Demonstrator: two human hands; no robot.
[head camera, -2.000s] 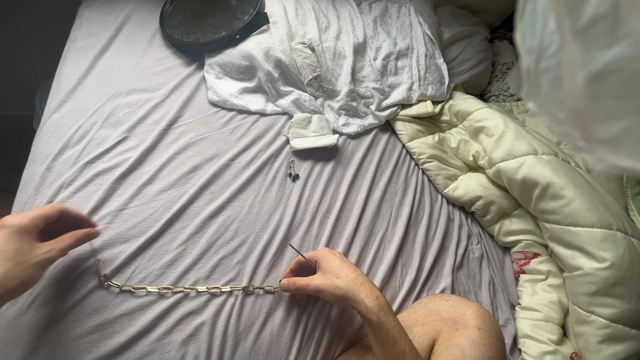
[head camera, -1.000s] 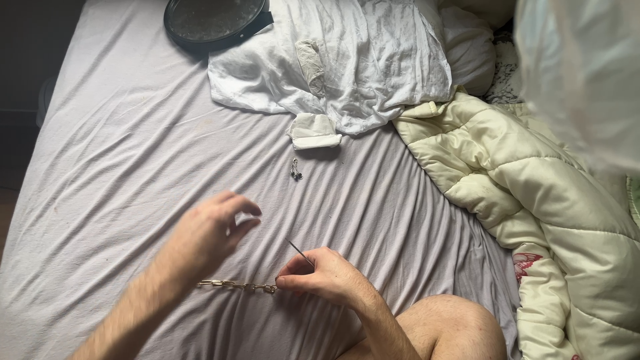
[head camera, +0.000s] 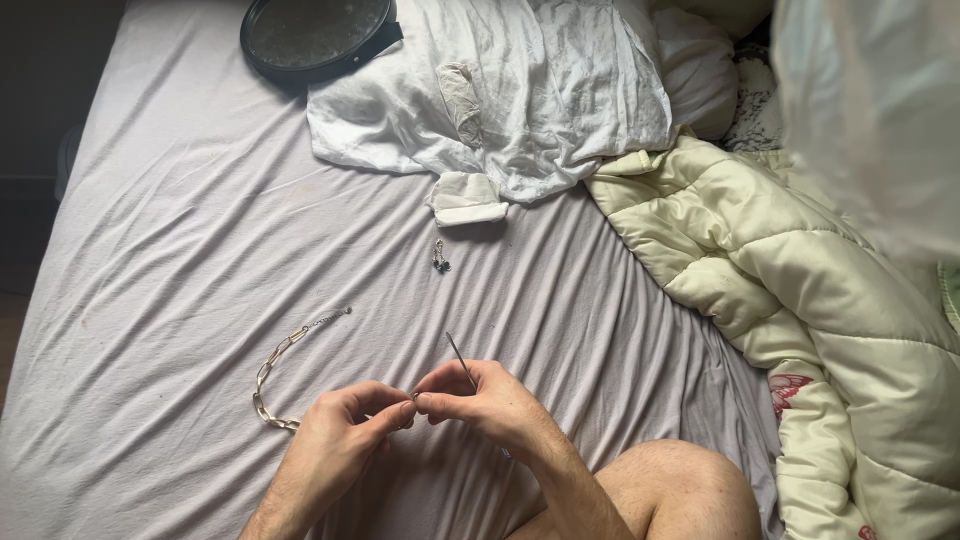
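Note:
A gold-coloured paperclip-link chain (head camera: 259, 382) curves over the bed sheet (head camera: 187, 300), its thin extender end lying up and to the right. The chain's other part runs under my left hand (head camera: 356, 420). Fingertips of both hands meet at a tiny metal piece, mostly hidden, which looks like the chain's end. My right hand (head camera: 476, 397) also holds a thin dark metal tool (head camera: 459, 358), pointing up and left between the fingers. Beyond the hands, a small piece of jewellery with dark beads (head camera: 440, 259) lies on the sheet.
A small folded off-white pouch or cloth (head camera: 466, 199) lies beside a crumpled white cloth (head camera: 555, 97). At the top is a round dark-rimmed mirror or tray (head camera: 319, 34). A pale yellow quilt (head camera: 750, 225) covers the right side. A blurred whitish object (head camera: 870, 120) hangs at upper right.
My left hand has come from the far left to my right hand's fingertips. The chain, stretched out nearly straight two seconds ago, now lies in a curve.

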